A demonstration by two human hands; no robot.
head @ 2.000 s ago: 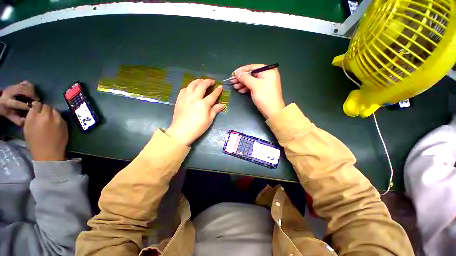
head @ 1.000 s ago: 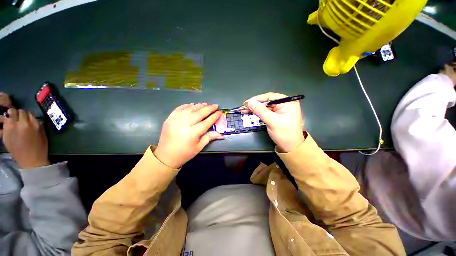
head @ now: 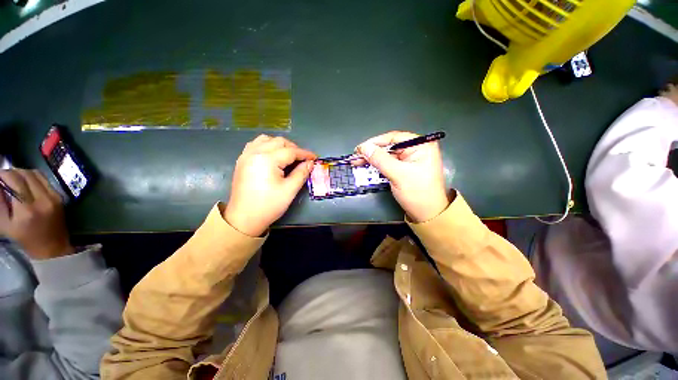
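The opened phone unit (head: 343, 178) lies on the green bench near its front edge, pinkish at the left end, a dark grid in the middle, white at the right. My left hand (head: 269, 178) is at its upper left corner, thumb and forefinger together at the rim; a tiny orange bit shows beside them. My right hand (head: 409, 172) holds the tweezers (head: 418, 141), dark grip up to the right, tips pointing left along the unit's upper edge. My right hand hides the unit's right end. The tape sheet (head: 186, 100) lies beyond my left hand.
Another phone unit (head: 64, 165) with a red end lies at the left, near another person's hand (head: 33, 211). The yellow fan (head: 550, 44) stands at the upper right, its white cord (head: 548, 133) curving to the bench edge. A further unit (head: 580, 65) lies behind it. A sleeve (head: 632, 171) is at the right.
Both hands have come from the tape sheet to the phone unit. Since one second ago, my left fingers have moved off the pink end to the upper left corner.
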